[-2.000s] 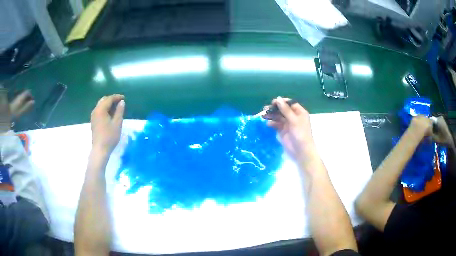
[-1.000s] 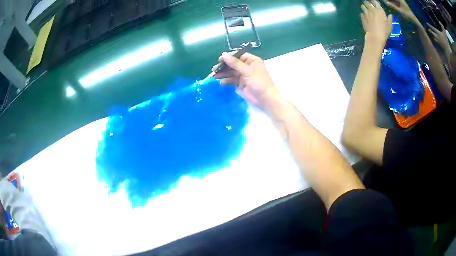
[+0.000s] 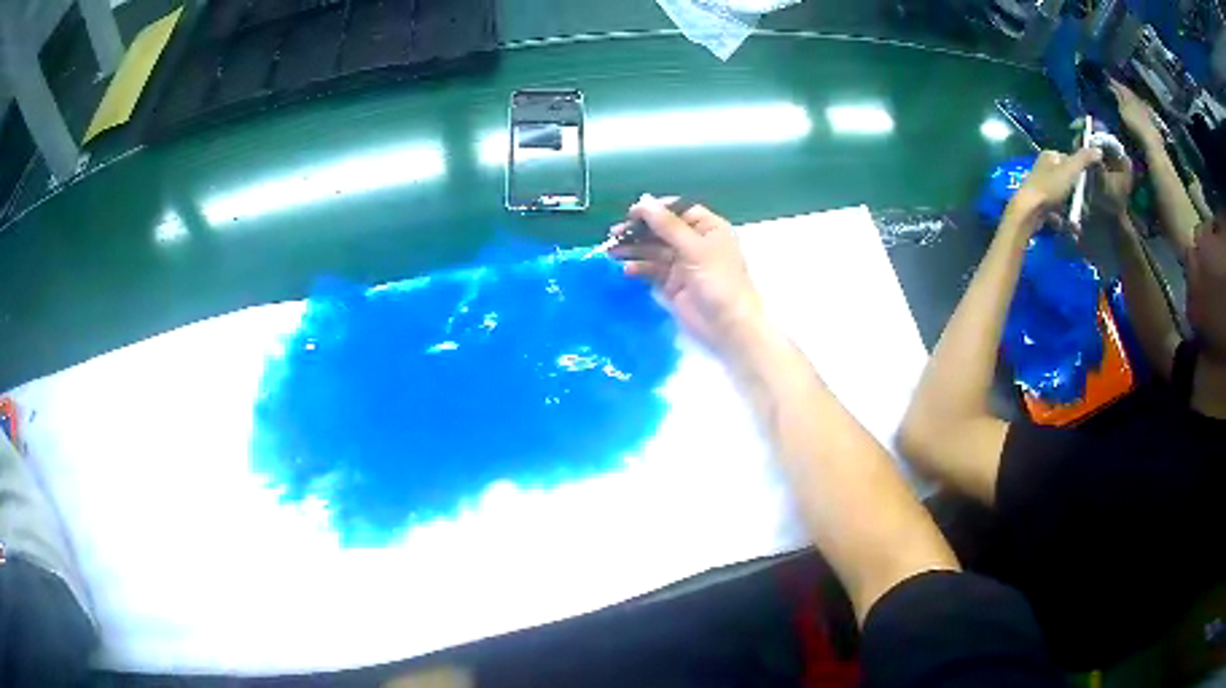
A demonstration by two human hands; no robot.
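My right hand [image 3: 692, 262] holds a slim dark pen-like tool [image 3: 629, 237], likely tweezers, with its light tip pointing left at the top right edge of the blue film heap. The shiny blue film [image 3: 457, 390] lies on the long white sheet [image 3: 820, 289]. A phone frame [image 3: 547, 168], dark with a thin silver rim, lies on the green surface beyond the film, left of my right hand and apart from it. My left hand is not clearly in view; a small blurred skin-toned patch shows at the bottom edge, and I cannot tell what it is.
At the right, a person in black holds a thin white-edged item [image 3: 1080, 175] above blue film in an orange tray [image 3: 1086, 390]. A clear plastic strip [image 3: 912, 229] lies right of the sheet. A black tray [image 3: 323, 67], yellow strip [image 3: 135, 74] and whitish wrap [image 3: 719, 20] are at the far side.
My left hand has left its place beside the film. The view has shifted, so the phone frame now shows left of my right hand. My right hand still holds the tool by the film's far edge.
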